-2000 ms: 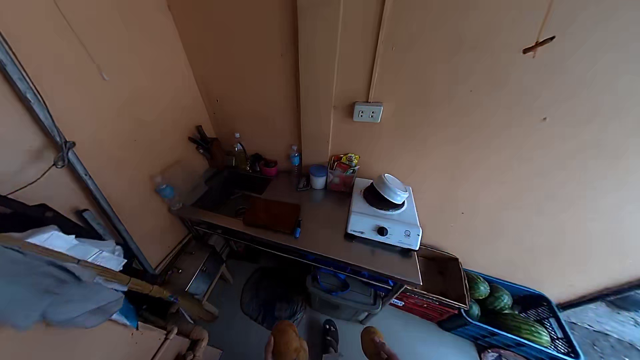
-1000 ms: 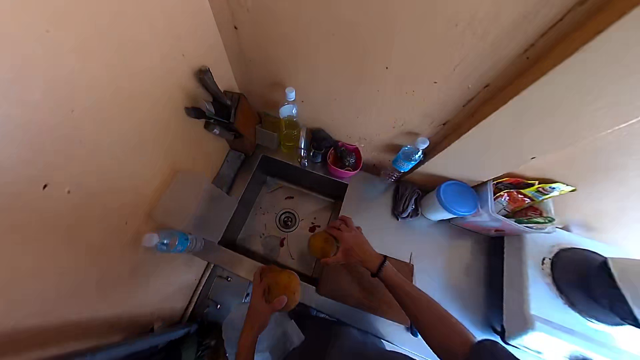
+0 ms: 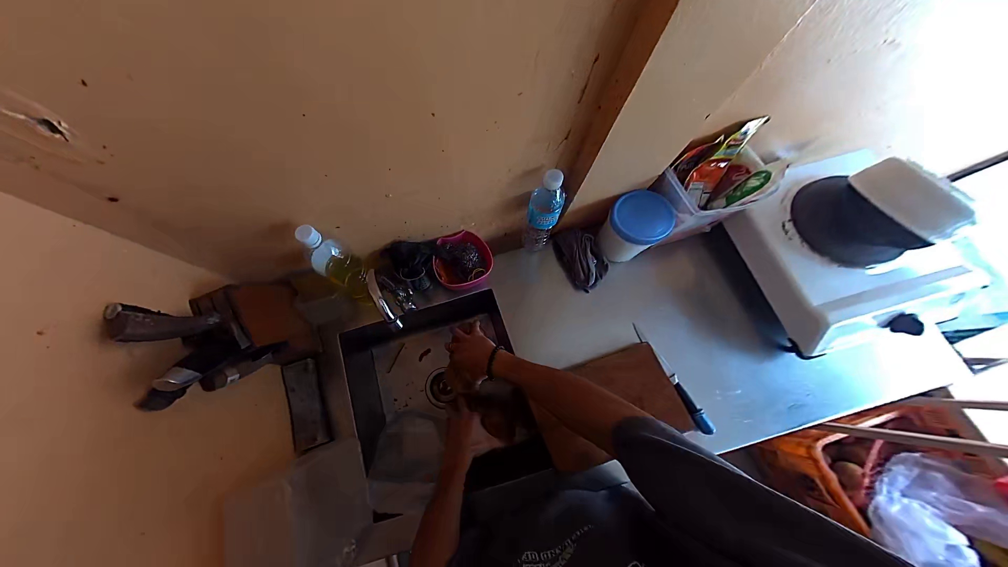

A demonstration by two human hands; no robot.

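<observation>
Both my hands are down inside the metal sink [image 3: 402,354]. My right hand [image 3: 471,353], with a dark band at the wrist, reaches over the drain side, fingers bent; a brownish thing beneath it is mostly covered. My left hand [image 3: 462,417] is just below it, close to the drain [image 3: 441,387], and its fingers are hard to make out. A dim brown rounded fruit [image 3: 498,419] lies in the sink beside my left hand. The faucet [image 3: 383,299] points over the basin. Right of the sink, a wooden cutting board [image 3: 630,386] lies beside a knife with a dark handle [image 3: 691,405].
Behind the sink are a bottle of yellow liquid [image 3: 337,264], a pink bowl [image 3: 488,256], a water bottle [image 3: 545,211] and a blue-lidded tub [image 3: 642,219]. A knife block [image 3: 264,319] stands left. Farther right are a packet bin [image 3: 677,197], a white stove [image 3: 850,291] and an orange crate [image 3: 827,480].
Both hands, seen a second ago each holding a round yellow-brown fruit above the sink, have moved down into the basin and closer together. The view has turned and shifted.
</observation>
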